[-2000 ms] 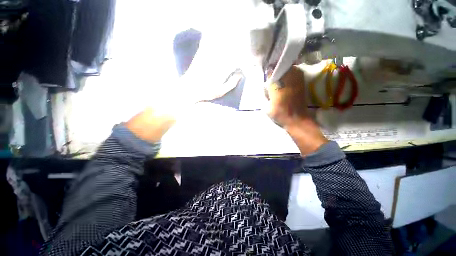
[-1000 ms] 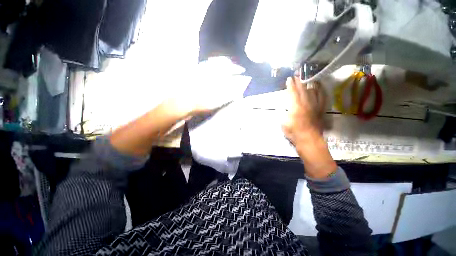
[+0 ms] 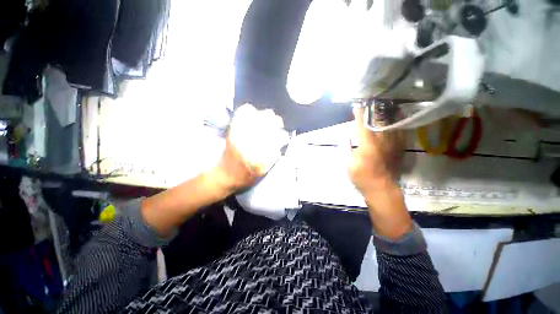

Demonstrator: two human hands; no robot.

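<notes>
A large dark garment panel (image 3: 261,67) lies curved on the white table and runs to the needle area. A white garment panel (image 3: 267,196) hangs over the table's front edge below my left hand. My left hand (image 3: 252,147) is bunched on the cloth left of the needle, its fingers washed out by glare. My right hand (image 3: 376,156) is at the presser foot (image 3: 374,113), fingertips beside it; its grip is hidden. The sewing machine's white guard loop (image 3: 457,80) partly covers this area.
Scissors with yellow and red loops (image 3: 463,136) lie under the machine arm. Stacked dark cut pieces (image 3: 86,43) hang at the left. Round black knobs (image 3: 473,18) are on the machine head. A printed ruler (image 3: 473,193) runs along the front edge.
Since the earliest frame, the dark panel has come into view up to the needle. My left hand has moved right, closer to the needle, and bunched up. The white panel now hangs over the front edge.
</notes>
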